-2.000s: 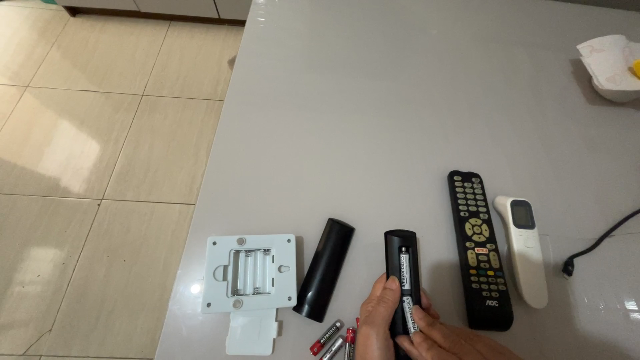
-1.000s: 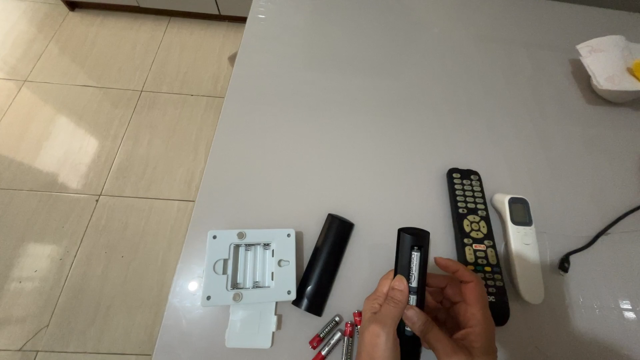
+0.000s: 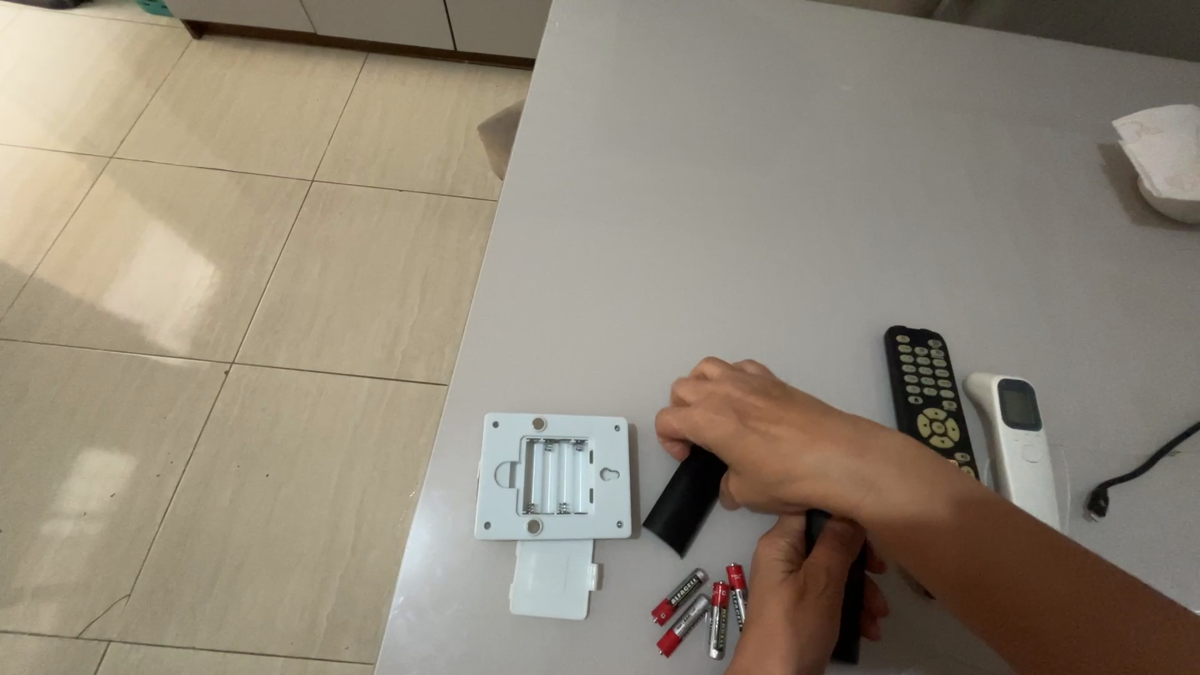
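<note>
My right hand (image 3: 750,427) reaches across over my left wrist area, its fingers around the upper end of a black plastic battery cover (image 3: 686,502) on the table. Lower down, my left hand (image 3: 802,586) holds a black remote control (image 3: 851,600), mostly hidden by my hands and right forearm. Several red and silver AAA-type batteries (image 3: 717,619) lie beside my left hand. Left of the cover is a white device with an empty battery compartment (image 3: 560,476), and its detached-looking white lid (image 3: 551,579) lies at its lower edge.
Right of my hands lie a black remote with light buttons (image 3: 928,384), partly behind my forearm, and a white infrared thermometer (image 3: 1024,450). A black cable (image 3: 1134,473) lies at the right edge, below a white bowl (image 3: 1172,199) holding paper. The table's left edge borders a tiled floor.
My right hand has moved left from the remote in my left hand and taken hold of the black cover. The left hand still holds that remote.
</note>
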